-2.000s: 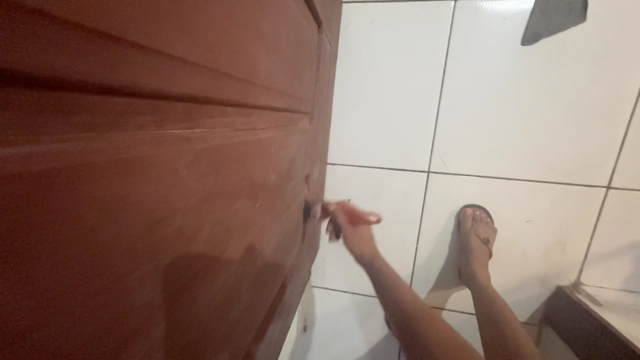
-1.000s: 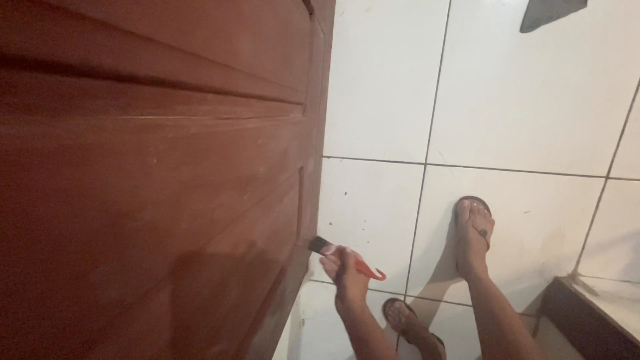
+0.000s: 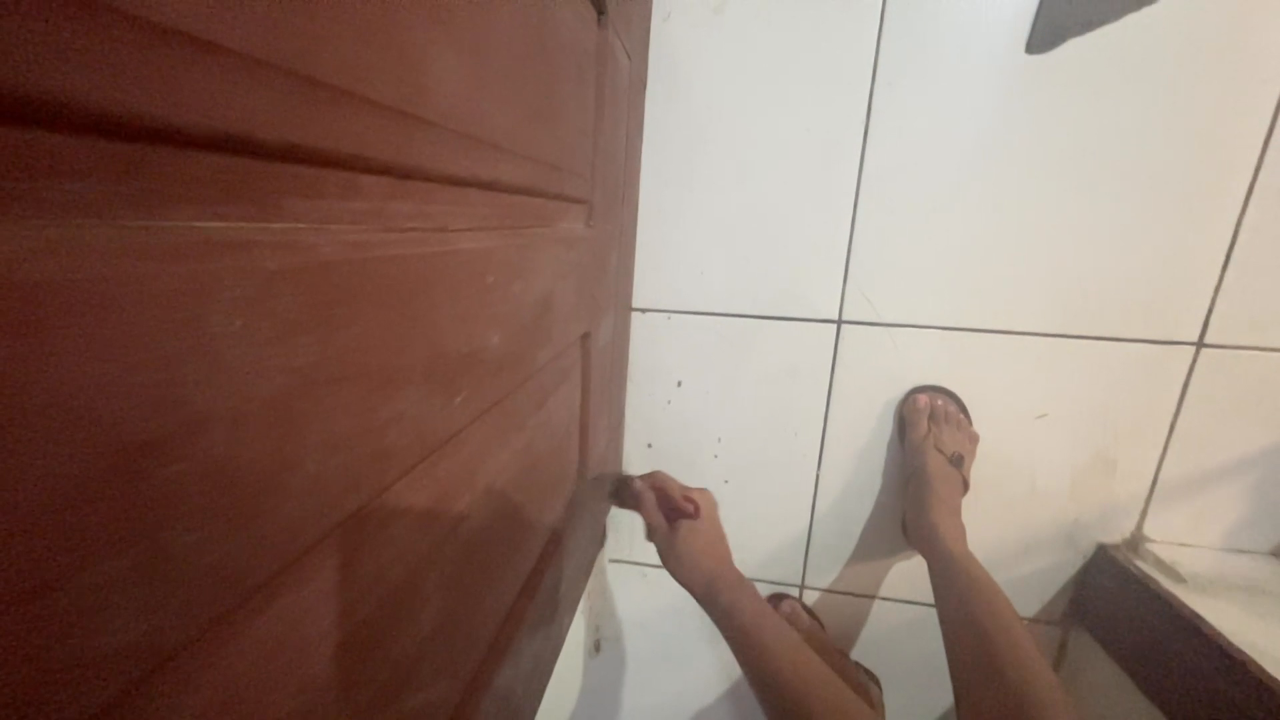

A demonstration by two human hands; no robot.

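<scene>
My right hand is closed around the red handle of a small paintbrush. The brush's dark head is at the edge of a reddish-brown panelled wooden door, beside the lower recessed panel. The bristle tips are blurred, and whether they press on the surface is hard to tell. My left hand is outside the view.
White floor tiles bear small dark specks beside the door. My sandalled feet stand below, one partly behind my forearm. A dark-edged step or ledge is at lower right. Grey material lies at the top.
My right hand has kept hold of the brush and shifted along the door's edge from its place two seconds ago. The handle's angle has changed, and its hooked end now shows less.
</scene>
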